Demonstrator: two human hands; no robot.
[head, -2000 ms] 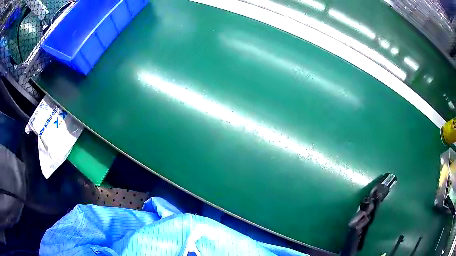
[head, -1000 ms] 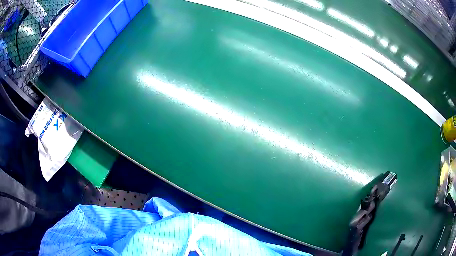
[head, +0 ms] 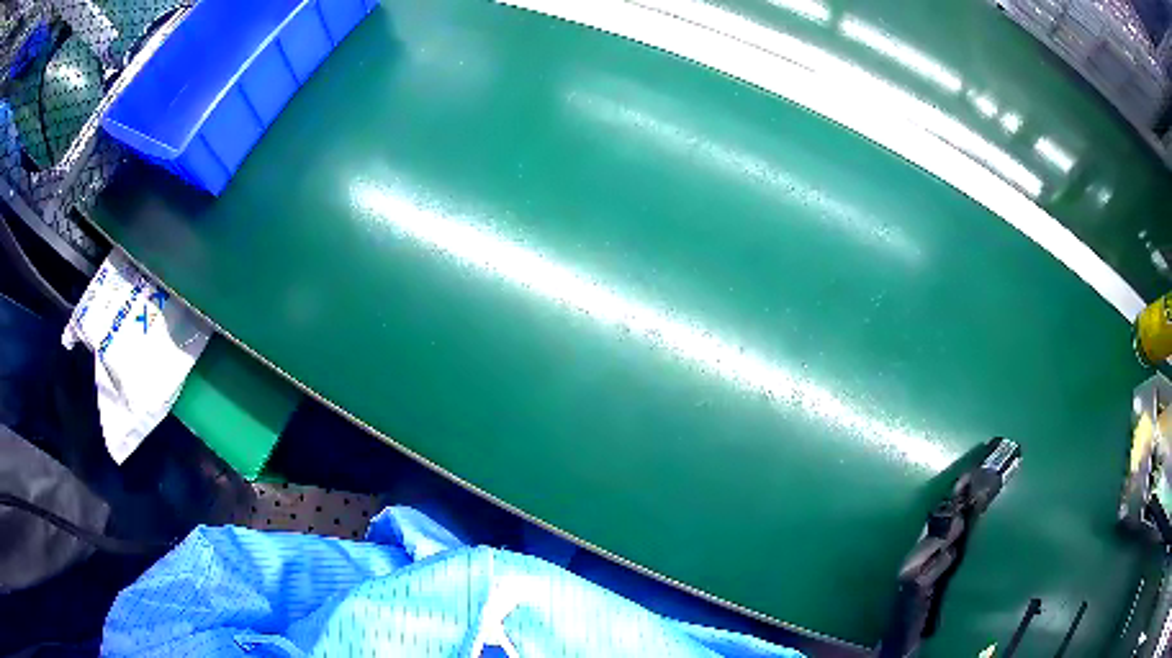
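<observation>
Neither of my hands shows; my blue striped smock point(head: 386, 602) fills the bottom edge, with a white zip pull near its middle. In front of me lies the glossy green bench top point(head: 514, 373) with long light reflections. A black jointed clamp point(head: 945, 533) with a metallic tip stands at the near right edge. An empty blue plastic bin point(head: 244, 97) with ribbed sides sits at the left end, cut off by the top of the picture.
A white printed bag point(head: 135, 360) hangs at the lower left edge beside a green box point(head: 238, 409). A yellow bottle point(head: 1157, 330) and a clear tray point(head: 1148, 450) are at the far right. Two black prongs point(head: 1024, 627) stand at the lower right. Metal mesh is at the upper left.
At the lower left edge, a dark grey shape with a cable has shifted and shows further to the right. The bench and its items have not visibly moved.
</observation>
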